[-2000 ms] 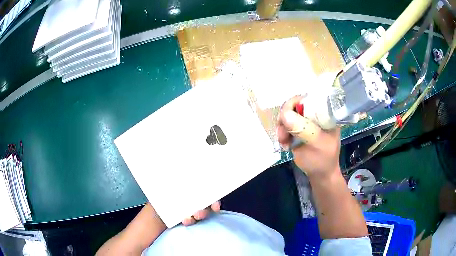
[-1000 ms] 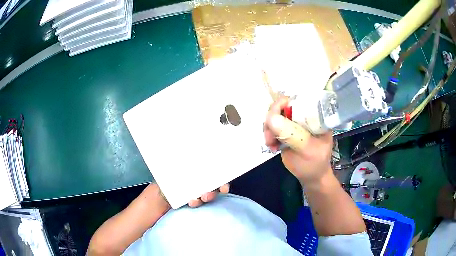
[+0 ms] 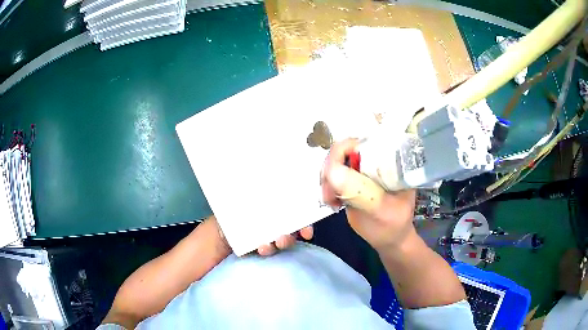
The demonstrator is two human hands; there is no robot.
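A white back cover (image 3: pixel 258 167) with a dark three-lobed hole lies tilted in front of me, its near edge over the bench edge. My left hand (image 3: pixel 284 242) holds it from below at the near edge; only fingertips show and the rest is hidden under it. My right hand (image 3: pixel 364 193) is shut on the glue dispensing gun (image 3: pixel 445 145), with a red button by the index finger. The gun is above the cover's right part. Its nozzle is lost in the glare. A cream-yellow hose (image 3: pixel 516 58) runs from the gun block to the upper right.
A white sheet (image 3: pixel 393 58) lies on the cardboard mat (image 3: pixel 303 32) behind the cover. White panels (image 3: pixel 138 22) are stacked at the far left, wired boards (image 3: pixel 16 193) at the left edge. A blue basket (image 3: pixel 516 290) with a framed solar panel (image 3: pixel 480 300) is at lower right. Thin tubes hang at right.
The gun and my right hand have moved left across the cover, nearer its hole. The cover sits further right and higher in view, and the bench has shifted up in the picture.
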